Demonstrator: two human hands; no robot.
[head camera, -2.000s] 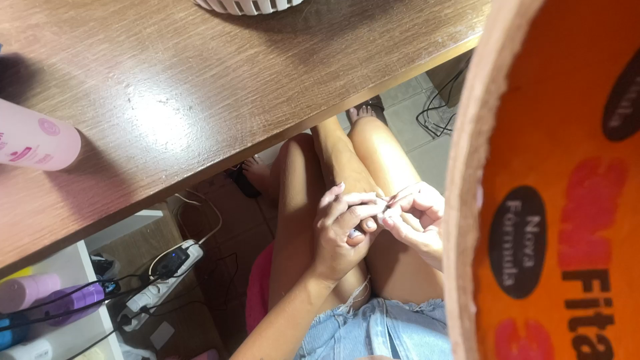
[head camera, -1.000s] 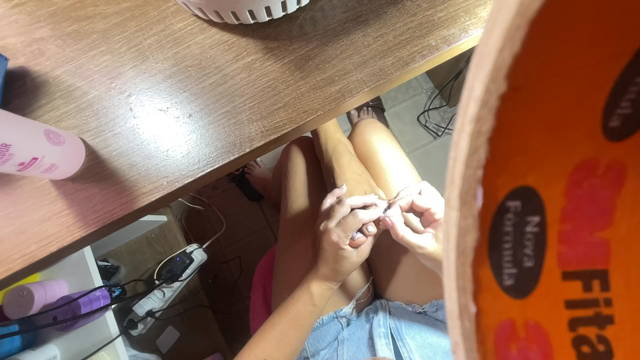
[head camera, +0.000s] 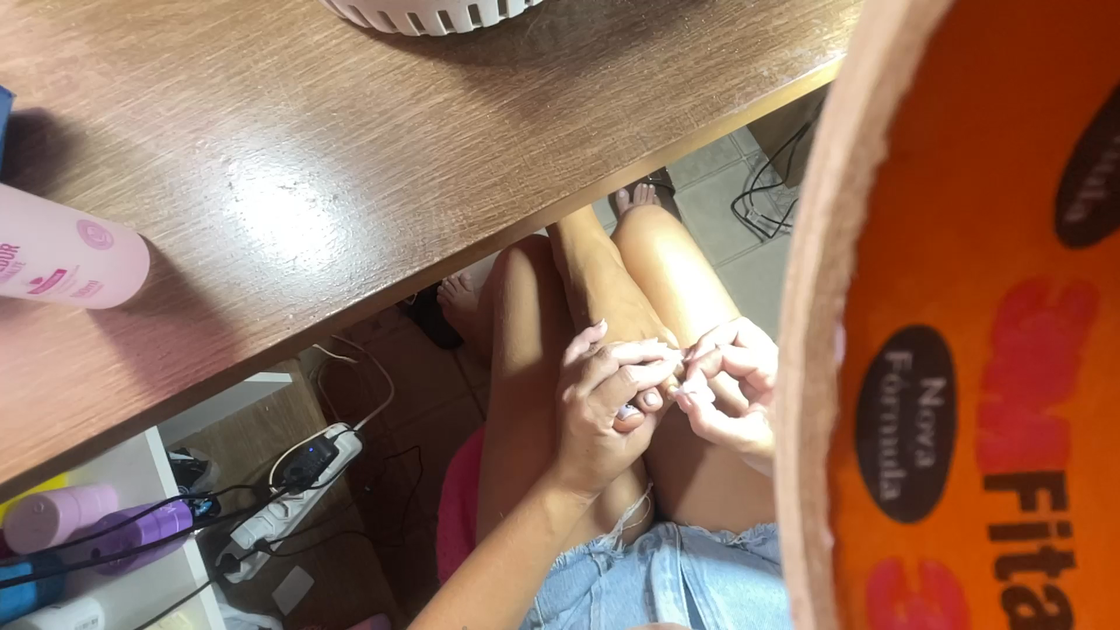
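A bare foot (head camera: 604, 280) reaches from beneath the table and lies over the lap, toes toward the denim shorts (head camera: 665, 569). My left hand (head camera: 612, 411) is wrapped around its front part, with toes showing between and below the fingers. Close against the toes on the other side is my right hand (head camera: 731, 389), its thumb and fingers bent and nearly meeting at a toe. Whether something small is between those fingertips cannot be made out. Part of the right hand and its forearm are hidden behind the large orange tape roll (head camera: 919, 227).
The wooden tabletop (head camera: 350, 157) carries a pink tube (head camera: 70, 249) and a white slotted basket (head camera: 429, 16). Below left, a white power strip (head camera: 293, 499) with cables lies beside a white shelf (head camera: 188, 542) of bottles. More cables (head camera: 761, 210) lie on the tiled floor.
Both hands stay at the toes, with only slight finger movement. The view has shifted a little.
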